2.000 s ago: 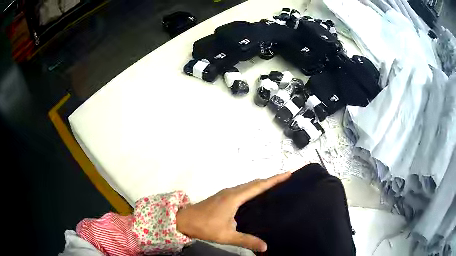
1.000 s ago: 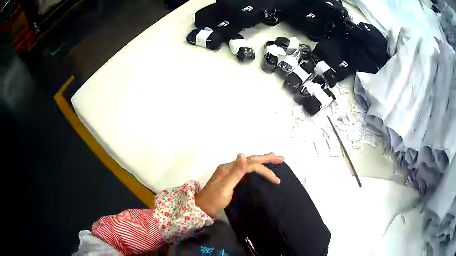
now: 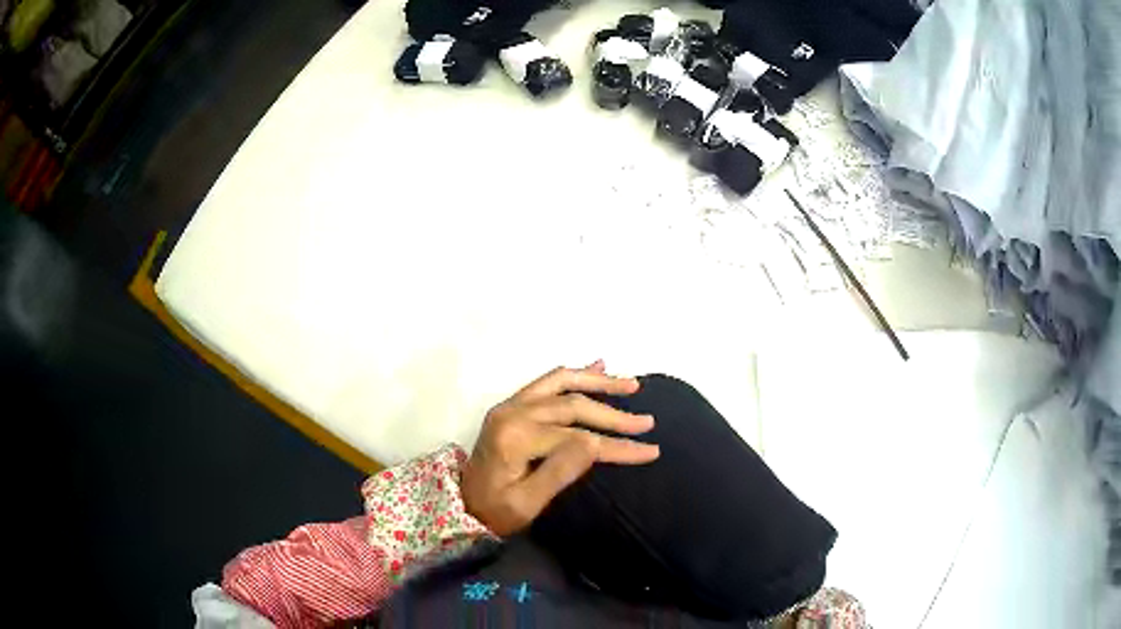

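Note:
A black fabric bag [image 3: 688,504] lies tilted at the front edge, close to my body. My left hand [image 3: 553,442] is on its upper left end, with the fingers laid over the edge and the palm partly hidden. My right hand is hidden behind the bag; only its floral cuff [image 3: 832,609] shows at the bottom edge, right of the bag. The bag's opening cannot be made out.
White-banded black bundles [image 3: 738,141] and black bags [image 3: 824,31] lie at the back of the cream table [image 3: 307,270]. Small printed papers [image 3: 848,184] and a thin dark stick [image 3: 848,273] lie right of centre. Pale paper [image 3: 996,123] is piled at right, with flat white sheets [image 3: 910,492] below.
The bag has turned and come nearer my body, and the fingers of my left hand have moved over its upper left edge. The right floral cuff has come into view. The camera view has shifted.

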